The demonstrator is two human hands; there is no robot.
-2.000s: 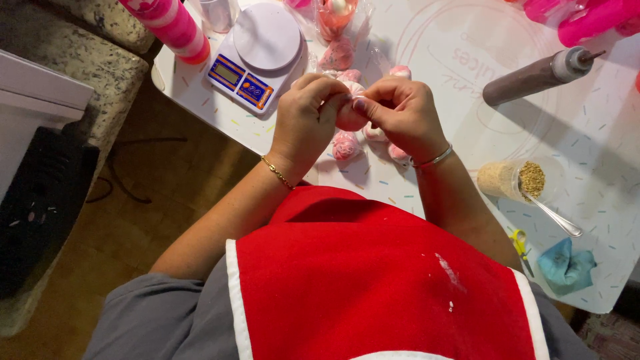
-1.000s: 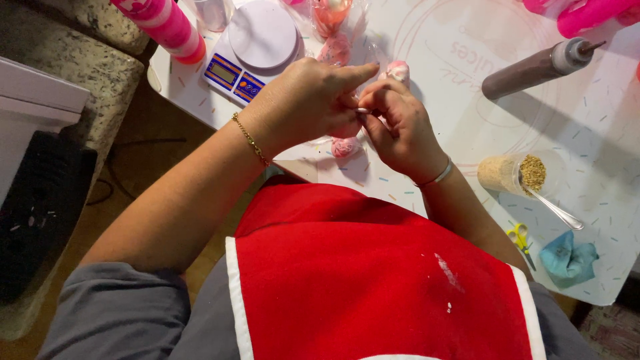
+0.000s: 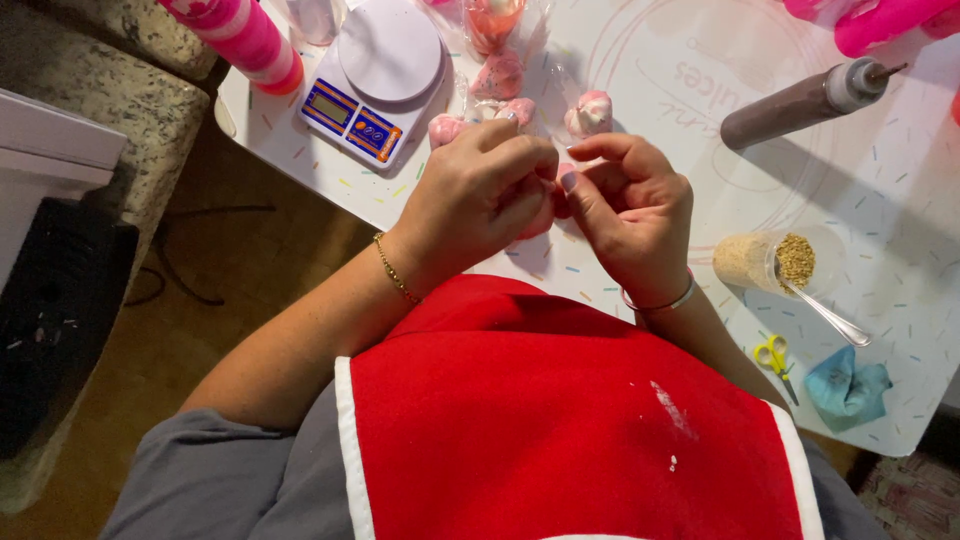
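Note:
My left hand [image 3: 487,187] is closed around a pink-and-white wrapped ball [image 3: 538,219], mostly hidden by its fingers. My right hand [image 3: 630,210] meets it from the right, thumb and fingers bent near a small pink bit between the hands; whether it grips this cannot be told. Just above the hands lie more pink balls in clear plastic: one at the left [image 3: 446,130], one speckled [image 3: 498,75] and a pink-and-white one [image 3: 589,114]. An orange-red item in clear wrap [image 3: 493,22] is at the top.
A digital kitchen scale [image 3: 390,49] and a pink bottle [image 3: 247,45] are at upper left. Toward the right are a brown-filled squeeze bottle [image 3: 799,105], a cup of chopped nuts [image 3: 750,261] with a spoon [image 3: 832,315], yellow-handled scissors [image 3: 776,364] and a blue cloth [image 3: 847,390].
My hands have shifted against each other, and the left now covers the ball more than two seconds ago. The scissors, partly hidden by the arm then, now show fully.

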